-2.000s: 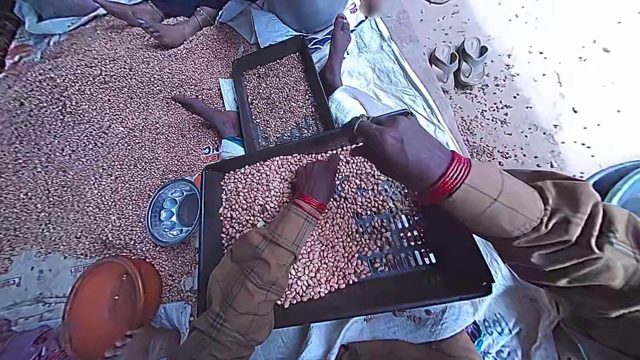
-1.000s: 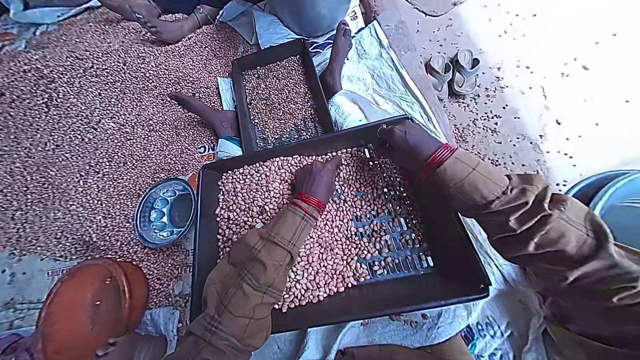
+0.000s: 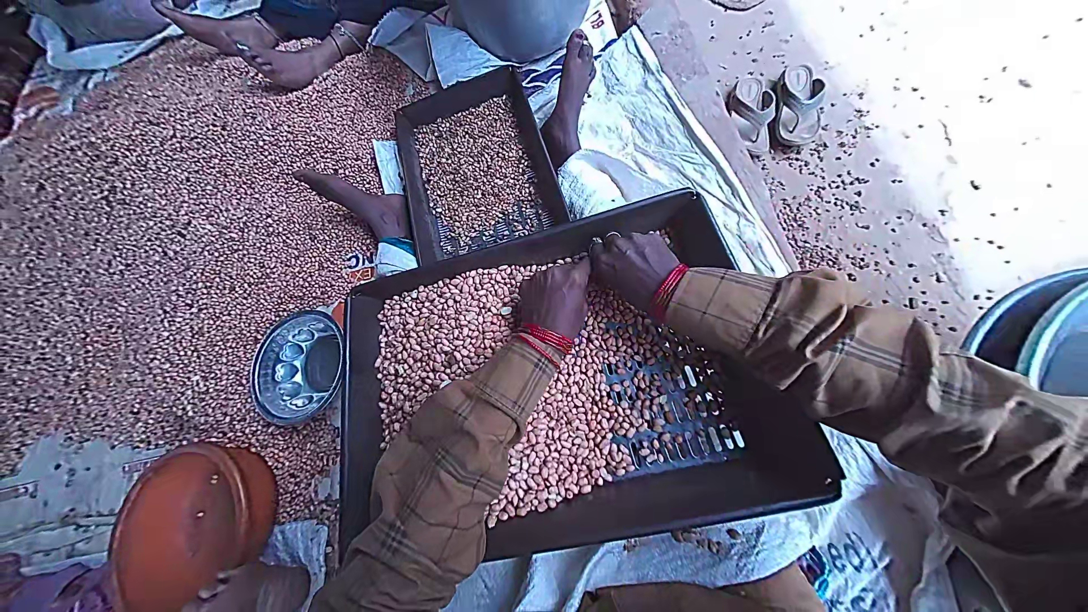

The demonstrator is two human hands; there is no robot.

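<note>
A black slotted sieve tray (image 3: pixel 629 518) lies in front of me, with a layer of shelled peanuts (image 3: pixel 442 331) over its left and middle part. My left hand (image 3: pixel 554 297) rests on the nuts near the tray's far side, fingers curled. Beside it, touching or nearly so, is my right hand (image 3: pixel 633 265), with a ring and red bangles. The fingertips of both hands are hidden, so whether they pinch nuts cannot be told. Bare slots show at the tray's right part.
Another person's feet (image 3: pixel 574 93) flank a smaller sieve tray (image 3: pixel 416 183). A large nut heap (image 3: pixel 170 229) spreads left. Around my tray are a steel bowl (image 3: pixel 297 365), an orange bowl (image 3: pixel 178 527), sandals (image 3: pixel 799 106) and basins (image 3: pixel 1054 331). Another person's hand (image 3: pixel 255 586) is at the lower left.
My right hand has come off the tray's far rim and moved in over the nuts, next to my left hand. The orange bowl at the lower left has shifted.
</note>
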